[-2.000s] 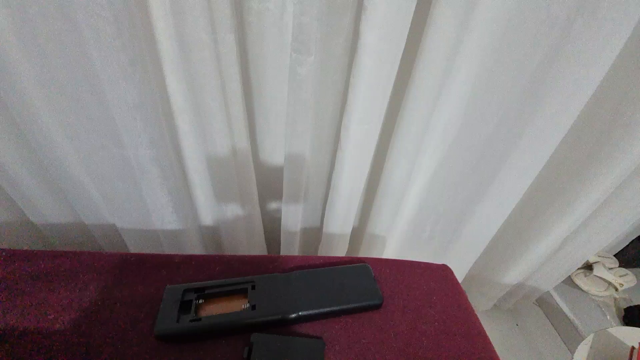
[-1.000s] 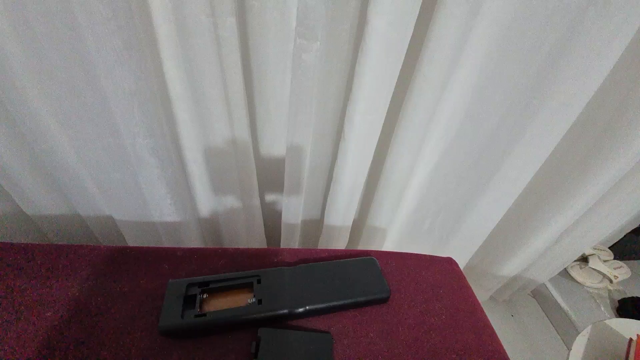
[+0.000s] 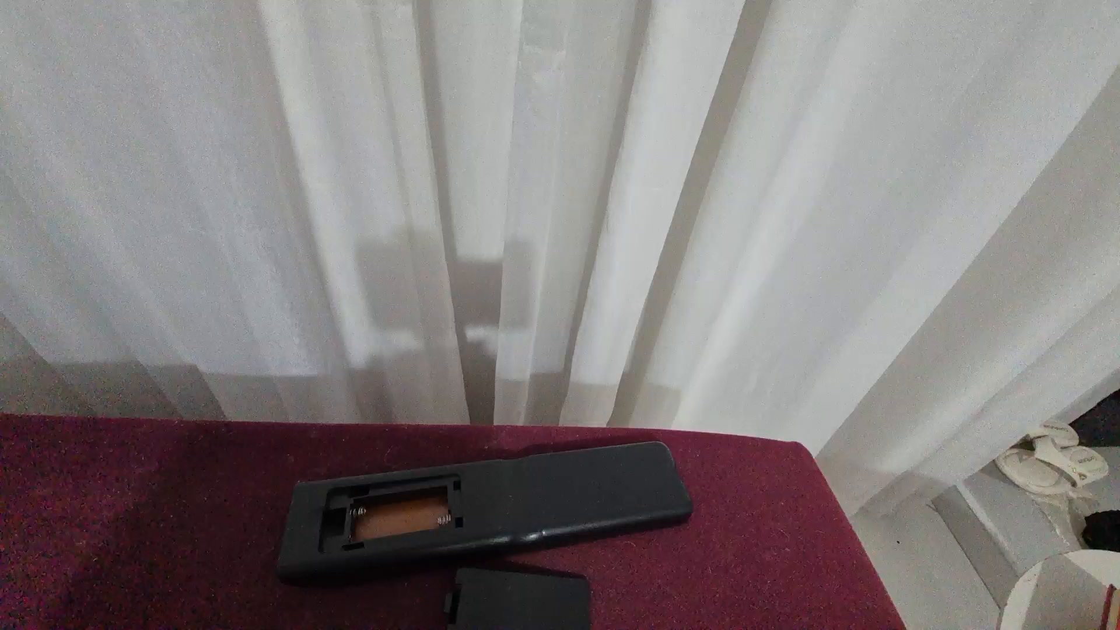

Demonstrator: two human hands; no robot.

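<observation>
Neither of my hands is in view. A black remote control point(image 3: 595, 494) lies back side up on a dark red fabric surface point(image 3: 752, 560). Its battery compartment point(image 3: 402, 514) is uncovered near the left end, with metal springs at both sides and a brown inner surface; no batteries show in it. Just below the remote, at the bottom edge of the view, lies a black battery cover point(image 3: 521, 602), partly cut off by the frame.
A white curtain point(image 3: 569, 219) hangs behind the red surface, with shadows on it. At the lower right are a pale sandal point(image 3: 1050, 464), a dark object point(image 3: 1102, 529) and a round white thing point(image 3: 1059, 595), cut off by the frame.
</observation>
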